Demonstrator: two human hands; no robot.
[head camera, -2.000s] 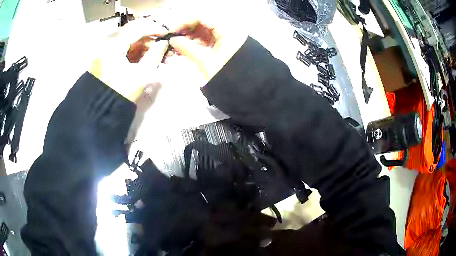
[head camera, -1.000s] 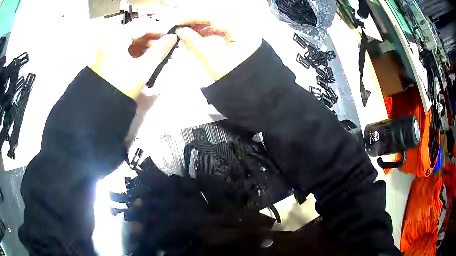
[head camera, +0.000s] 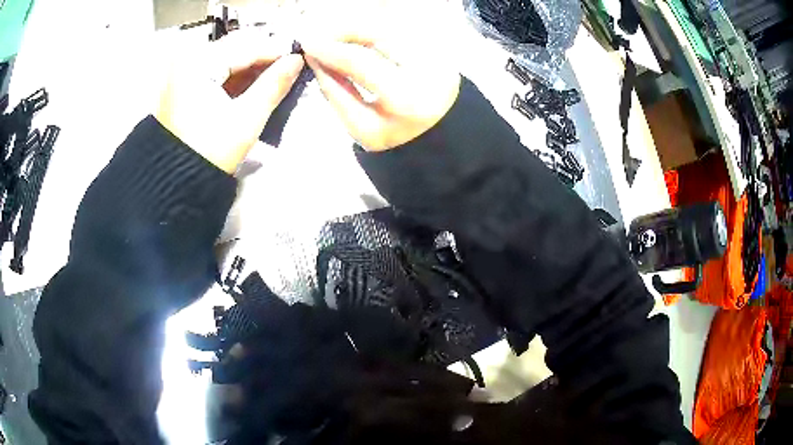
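Note:
My left hand (head camera: 217, 100) and my right hand (head camera: 374, 87) meet at the upper middle, over the bright white table (head camera: 87, 78). Their fingertips pinch a small dark end together. A short black webbing strap (head camera: 283, 115) hangs down from that pinch, between the hands. Both hands are overexposed. Whether a buckle is at the pinched end cannot be told. A small dark machine part (head camera: 223, 24) stands just beyond my left hand.
Black strap assemblies (head camera: 33, 187) lie at the left. Loose black buckles (head camera: 548, 109) and a clear bag (head camera: 522, 26) are at upper right. A black mug (head camera: 678, 237), cardboard box (head camera: 674, 130) and orange material (head camera: 730, 374) are at right. Black webbing (head camera: 365, 261) lies near my body.
The strap has turned and now shows its broad face, lower between the hands. My right hand has rotated and its fingers are more upright. The fingertips remain together.

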